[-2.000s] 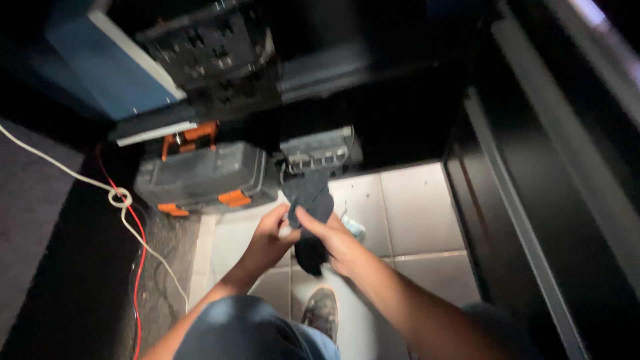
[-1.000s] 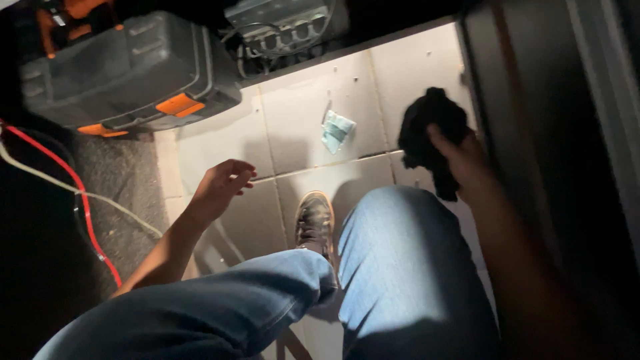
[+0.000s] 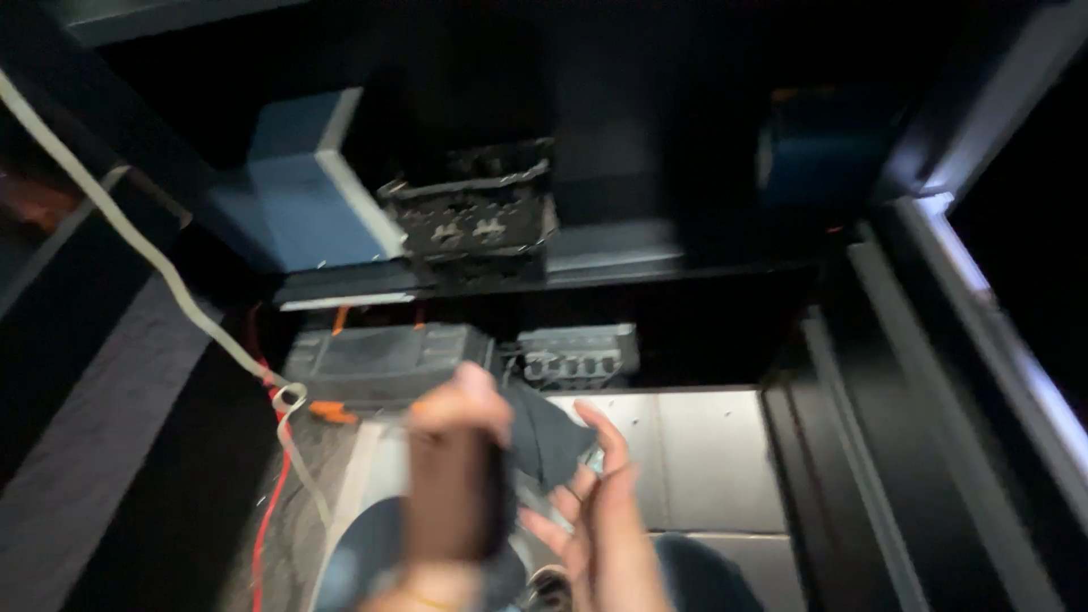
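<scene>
A dark fabric piece (image 3: 548,433) hangs between my two hands at the lower middle of the head view. My left hand (image 3: 463,408) is raised and blurred, its fingers closed on the upper left part of the fabric. My right hand (image 3: 595,501) is beside the fabric's lower right edge, palm turned inward and fingers spread. Whether any of its fingers touch the fabric is not clear. Both of my knees and part of a shoe (image 3: 551,586) show below the hands.
A grey toolbox (image 3: 382,361) with orange latches stands behind my left hand. Right of it lies a grey slotted unit (image 3: 578,353). A cream cable (image 3: 161,263) and a red cable (image 3: 270,518) run down the left. Dark panels with metal rails (image 3: 867,459) flank the right; white tiles (image 3: 714,459) cover the floor.
The view has tilted up since a second ago. My right hand, which held the dark fabric out at the right, has come in toward my left hand, and the fabric is now between them.
</scene>
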